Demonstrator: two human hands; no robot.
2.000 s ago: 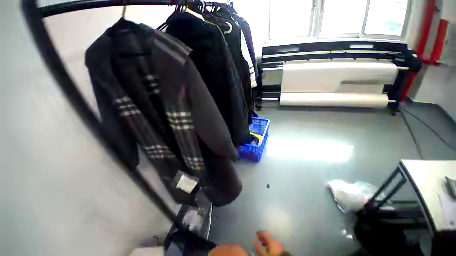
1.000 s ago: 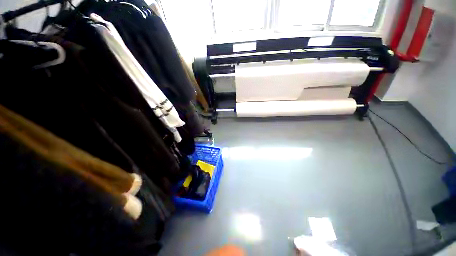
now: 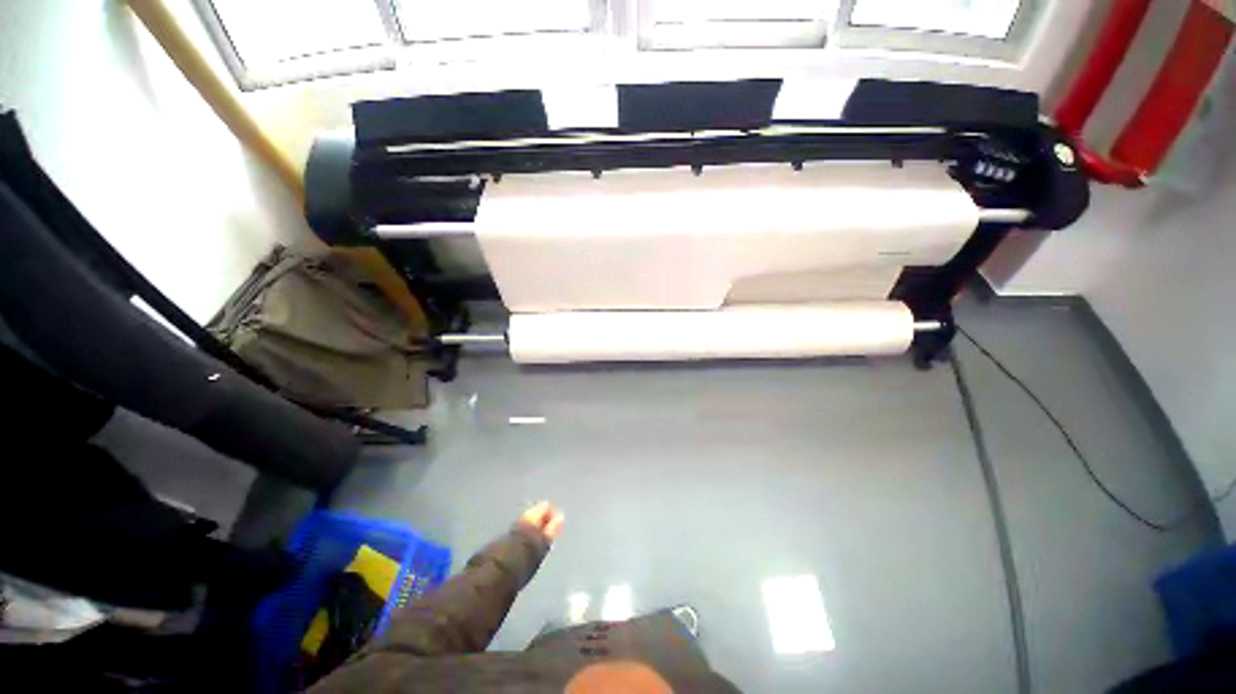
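Note:
My left hand (image 3: 542, 519) is small at the end of a dark brown sleeve, low and left of centre, over the grey floor. Its fingers look bent, and whether it holds anything is unclear. My right hand is not seen. An orange-pink blurred shape at the bottom centre edge cannot be made out. The long black pattern plotter (image 3: 332, 190) stands ahead under the window, beyond my hand and not touched. White pattern paper (image 3: 610, 237) hangs down its front with a stepped lower edge. A white paper roll (image 3: 705, 334) lies across below it.
Dark hanging clothes (image 3: 149, 346) are at left, with a blue crate (image 3: 420, 559) below holding yellow and black things. An olive-brown fabric item (image 3: 319, 332) is beside the plotter. A cable (image 3: 1064, 431) runs along the floor at right, near a blue object (image 3: 1200, 610).
The view has moved past the clothes rack toward the plotter, which is now larger and more central. The crate has shifted to the lower left. My left hand and sleeve have come into view.

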